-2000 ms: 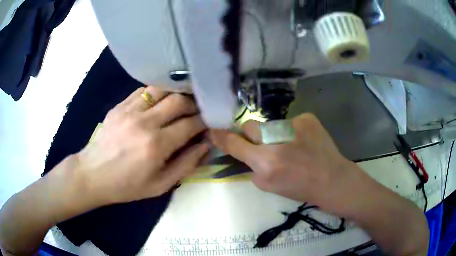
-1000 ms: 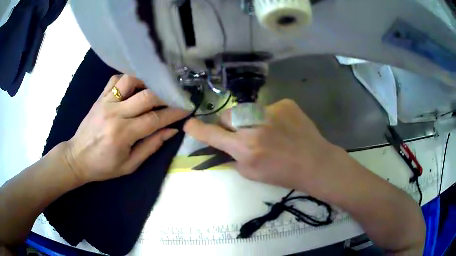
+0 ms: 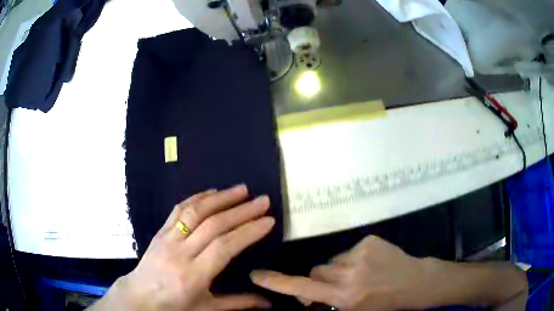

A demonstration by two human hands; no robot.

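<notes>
The navy-black cut panel lies flat from beside the needle area down over the table's front edge, with a pale yellow sticker on it. My left hand lies on the panel's lower part, fingers spread and a gold ring on one. My right hand is at the panel's lower right, beyond the table edge, with its index finger pointing left against the cloth. Its other fingers are curled, and what they hold is hidden. The presser foot is just right of the panel's top.
The machine bed has a lit spot and yellow tape along its front edge. A printed scale runs along the table. A red-handled tool lies right, below a white cloth. Dark pieces lie upper left; a blue bin is right.
Both hands have moved from the needle area down towards the table's front edge. The panel now lies straighter, its sticker exposed. The view has shifted, and the black cord no longer shows.
</notes>
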